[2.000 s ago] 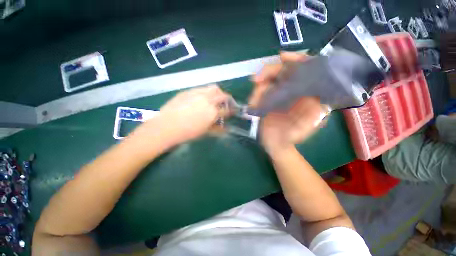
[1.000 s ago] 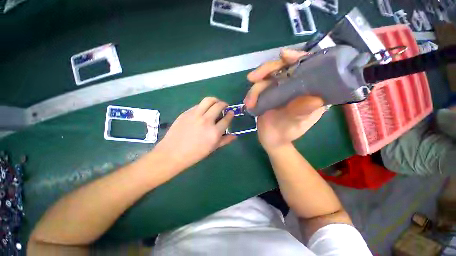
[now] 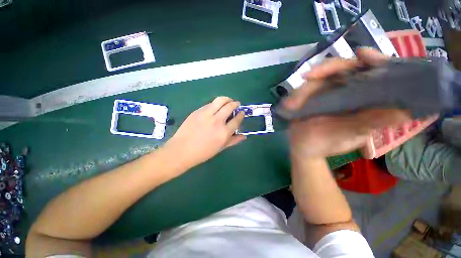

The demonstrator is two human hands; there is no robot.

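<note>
A white plastic housing [image 3: 261, 132] with a blue circuit board [image 3: 245, 110] along its far edge lies on the green bench. My left hand [image 3: 211, 126] holds it by its left side with the fingertips. My right hand [image 3: 349, 121] is blurred and holds the dark grey electric screwdriver [image 3: 374, 90] off to the right of the housing. The driver tip is near the screw feeder [image 3: 339, 49]; whether it touches a screw cannot be seen. A second housing [image 3: 139, 134] with a blue board lies left of my left hand.
A pale metal rail [image 3: 177, 71] crosses the bench. Beyond it lie several housings, one at left [image 3: 128, 66]. A pink-red compartment tray [image 3: 378, 146] is at right, partly hidden. Loose small components [image 3: 11, 196] lie at the left edge. A person's leg [image 3: 422, 153] shows at right.
My right hand and the screwdriver have moved right, away from the housing toward the feeder. My left hand stays at the housing, shifted slightly right. Housings beyond the rail have shifted right.
</note>
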